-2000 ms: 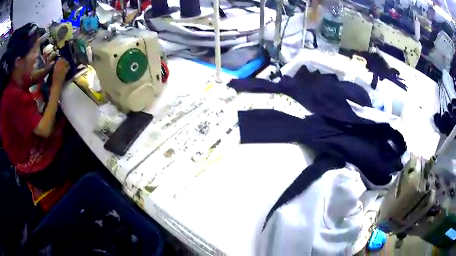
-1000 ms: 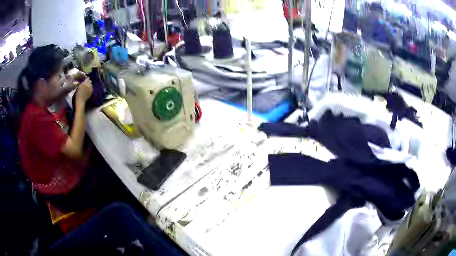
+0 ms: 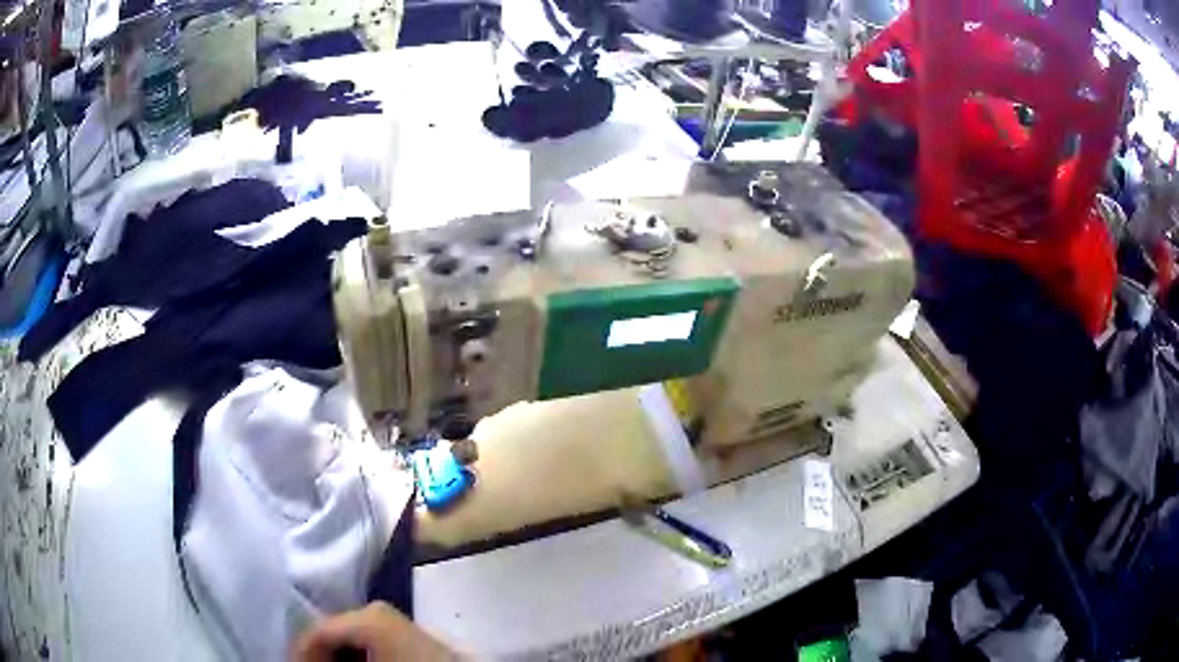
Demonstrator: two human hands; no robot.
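Observation:
White and navy garment cloth [image 3: 278,504] lies bunched at the left of the machine bed and reaches the needle area. The beige sewing machine head [image 3: 802,323] has a green panel with a lit display. A bright blue piece [image 3: 444,476] is by the needle. One hand, which looks like my right hand [image 3: 375,636], is at the bottom edge beside the white cloth, mostly cut off; whether it grips the cloth is unclear. My left hand is not in view. Snips [image 3: 679,533] lie on the bed.
Navy pieces [image 3: 220,304] lie on the table behind the white cloth. Dark-tied bundles [image 3: 550,97] stand behind the machine. A red crate or stool [image 3: 1009,129] is at the back right. White pieces and a green packet [image 3: 824,647] are low at the right. A bottle [image 3: 164,97] stands at the back left.
The view has swung right: the machine head is now central, while the neighbouring worker and dark phone are out of view. A hand has appeared at the bottom edge.

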